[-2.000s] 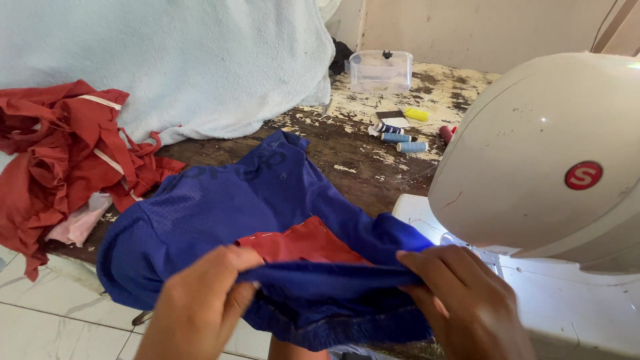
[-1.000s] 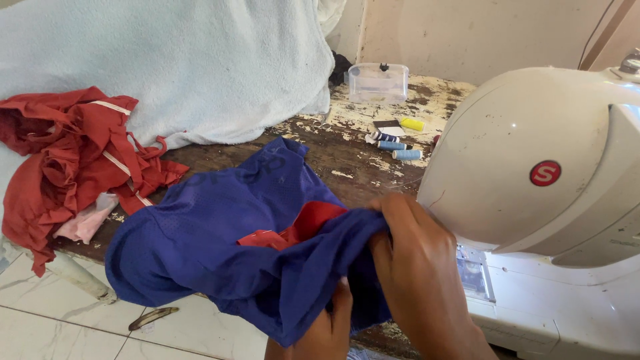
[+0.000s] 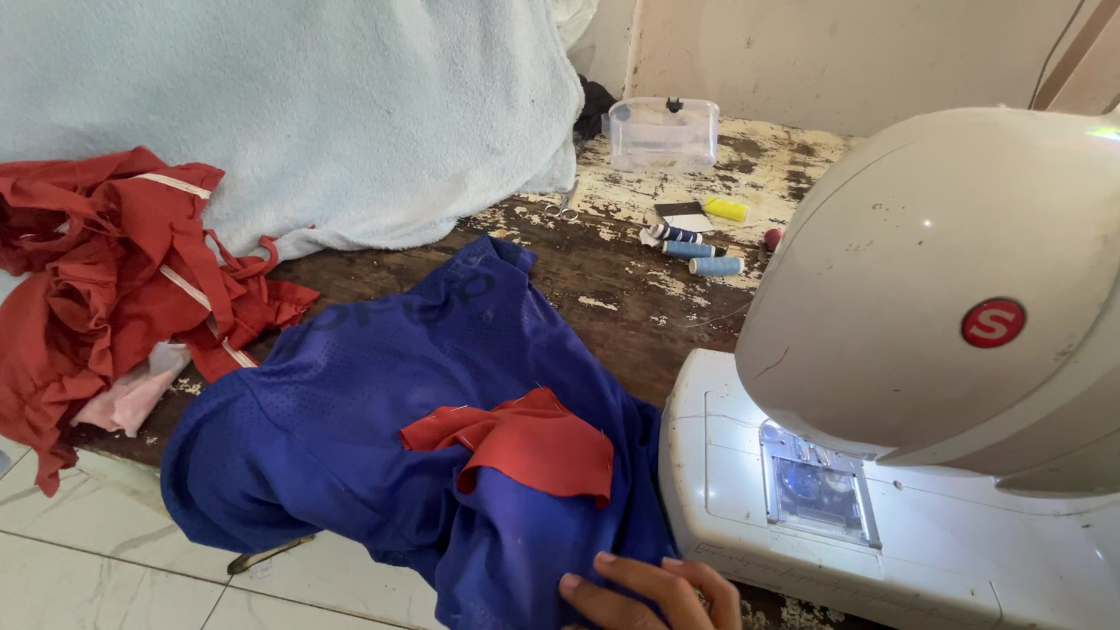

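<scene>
A blue garment point(image 3: 376, 367) of mesh-like fabric, with dark lettering near its top, lies across the wooden table and hangs over its front edge. On it is a red fabric piece point(image 3: 551, 446), with pins along its edges, draped over a raised bulge in the blue cloth. At the bottom, my right hand point(image 3: 656, 595) touches the garment's lower right part with its fingers slightly apart; the palm is cut off by the frame edge. My left hand does not show; whether it is under the cloth I cannot tell. Right of the garment stands a white sewing machine point(image 3: 919, 297), its light on.
Red fabric with white strips point(image 3: 131, 262) is heaped at the left beside a pale blue towel point(image 3: 350, 114). Farther back are a clear plastic box point(image 3: 663, 136), small scissors point(image 3: 562, 212), blue thread spools point(image 3: 716, 266) and a yellow spool point(image 3: 725, 208). Below is a tiled floor point(image 3: 105, 516).
My right hand has let go of the gathered blue cloth and moved down to the bottom edge. My left hand has gone out of sight. The red piece now lies more exposed on top.
</scene>
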